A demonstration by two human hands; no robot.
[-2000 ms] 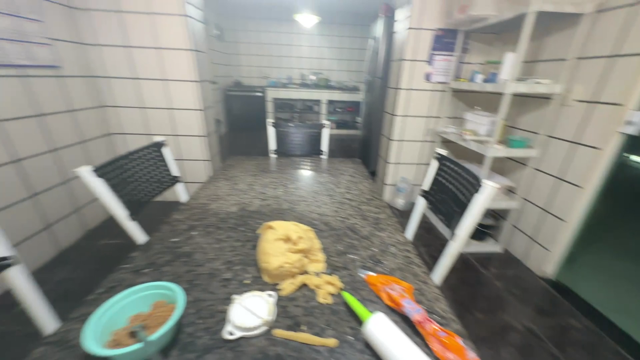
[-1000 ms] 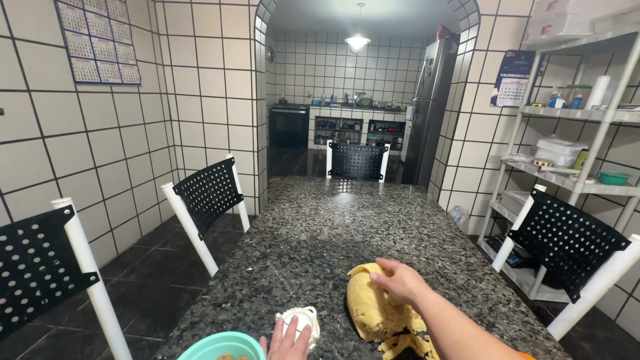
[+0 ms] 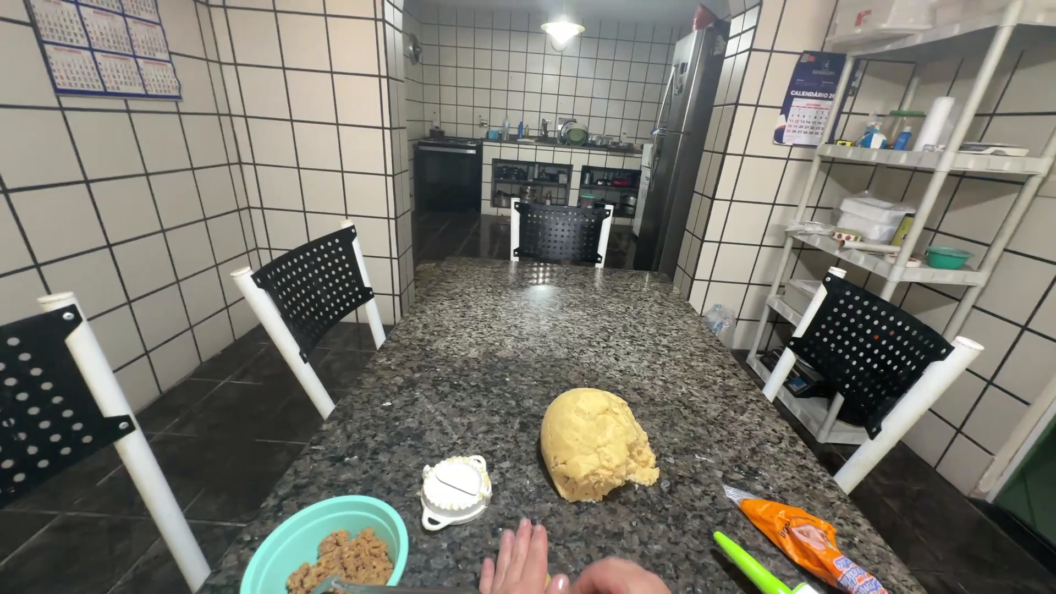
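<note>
My left hand (image 3: 520,561) lies flat with its fingers together at the bottom edge, over a bit of yellow dough that barely shows beneath it. Beside it, my right hand (image 3: 619,576) is curled and partly cut off by the frame; what it touches is hidden. A big lump of yellow dough (image 3: 596,445) sits on the granite table beyond both hands, torn at its right side. The white plastic dumpling press (image 3: 456,491) lies closed to the left of the dough. Nearer the lower left is a turquoise bowl (image 3: 394,528) of brown crumbly filling (image 3: 351,557) with a metal utensil in it.
On the right of the granite table (image 3: 511,330) lie an orange piping bag or packet (image 3: 796,532) and a bright green handle (image 3: 747,561). Black-backed chairs (image 3: 318,285) stand around the table. A shelving unit (image 3: 932,157) is at the right wall.
My right hand has left the large dough lump and moved down beside my left hand. My left hand has left the white press and shifted right. The loose dough by the lump is gone from there.
</note>
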